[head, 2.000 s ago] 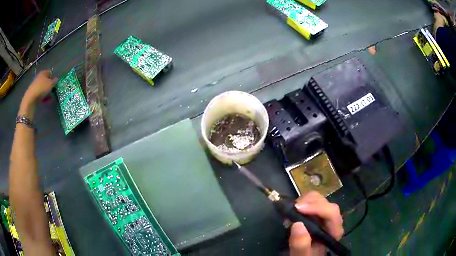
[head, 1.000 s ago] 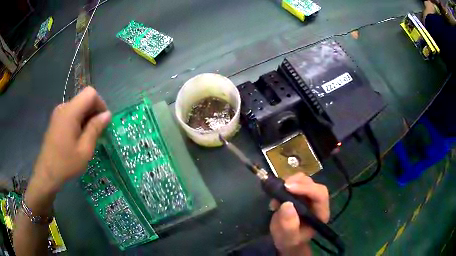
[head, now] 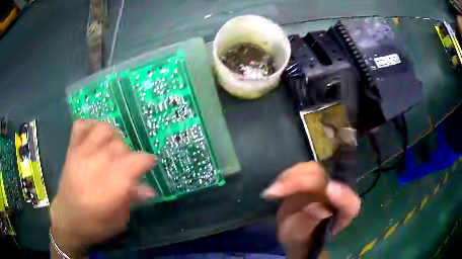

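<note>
Two green circuit boards, a left one (head: 93, 101) and a right one (head: 175, 124), lie side by side with their silver joints up on the grey-green mat (head: 205, 60). My left hand (head: 101, 177) is over the lower part of the left board, blurred; whether it grips anything is hidden. My right hand (head: 314, 207) is closed around the soldering iron (head: 321, 235) at the lower right, beside the boards. The iron's front part is a dark blur over the yellow-brown sponge (head: 319, 134); its tip cannot be made out.
The whitish dross cup (head: 251, 86) stands right of the mat. The black iron stand (head: 321, 66) and ribbed soldering station (head: 390, 81) are beyond the sponge. Yellow-edged boards (head: 31, 162) lie at far left. A divider bar (head: 95, 35) and pale wire (head: 117, 30) are upper left.
A second board has come onto the mat beside the first. My left hand has moved from the upper left down over the boards. The iron has swung from the cup to the sponge.
</note>
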